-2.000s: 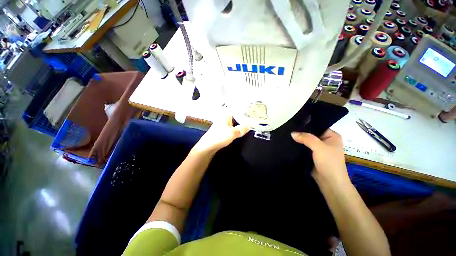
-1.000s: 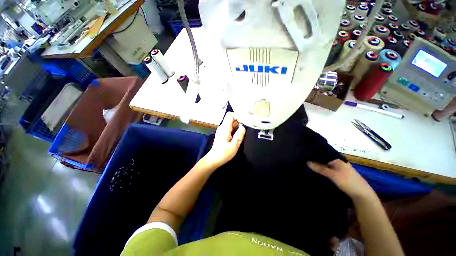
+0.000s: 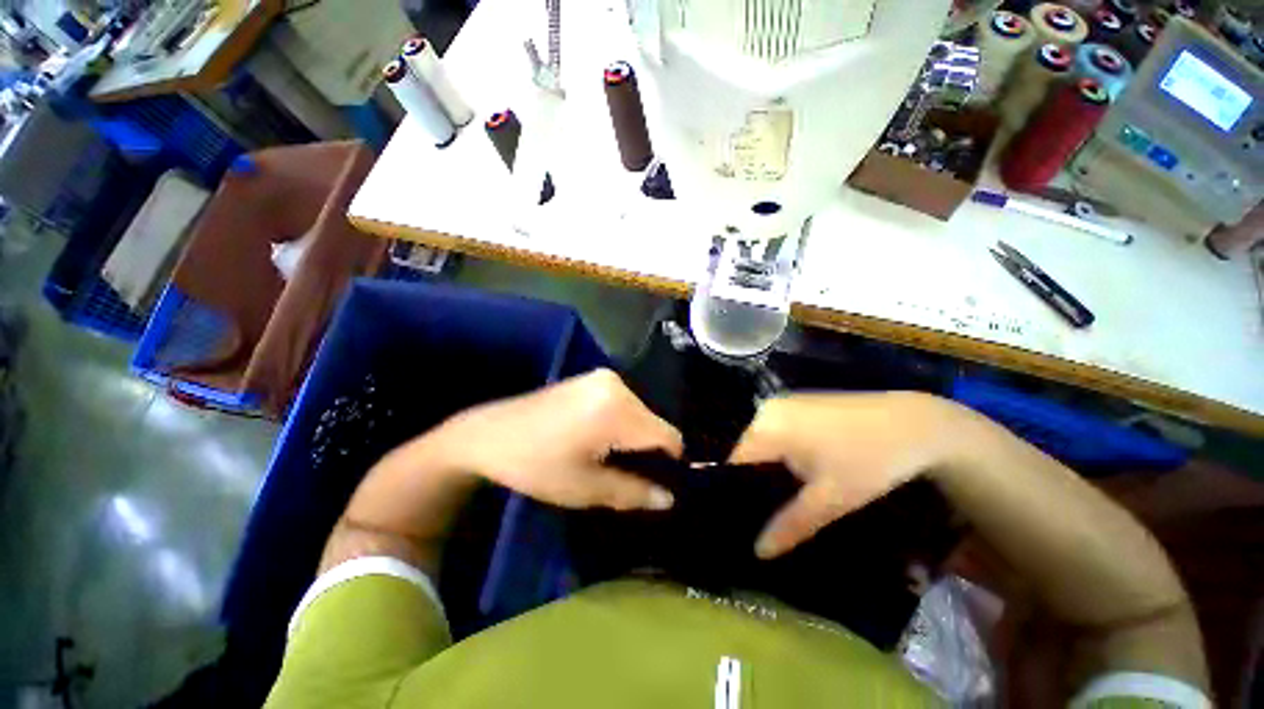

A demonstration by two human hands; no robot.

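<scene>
The black garment [image 3: 693, 519] lies bunched over my lap, off the machine. My left hand [image 3: 575, 450] grips its upper edge on the left, thumb on top. My right hand [image 3: 846, 450] grips it just to the right, thumb on top. The fingers of both hands are partly hidden in the cloth. The white rounded cylinder bed [image 3: 739, 326] sticks out past the table edge, uncovered, just beyond my hands. The small silver work clamp [image 3: 756, 263] sits above it, under the white machine head [image 3: 776, 83].
The left blue bin [image 3: 458, 312] holds black cloth with pale specks. On the table [image 3: 887, 284] are thread snips [image 3: 1042, 285], a marker pen [image 3: 1060, 218], a cardboard box [image 3: 915, 180] of metal bits and upright thread cones [image 3: 627, 118]. A clear plastic bag [image 3: 954, 640] lies by my right side.
The garment has come off the machine bed toward my body. Both hands have moved down and closer together, gripping its edge. The bed now shows, and the view has tilted down.
</scene>
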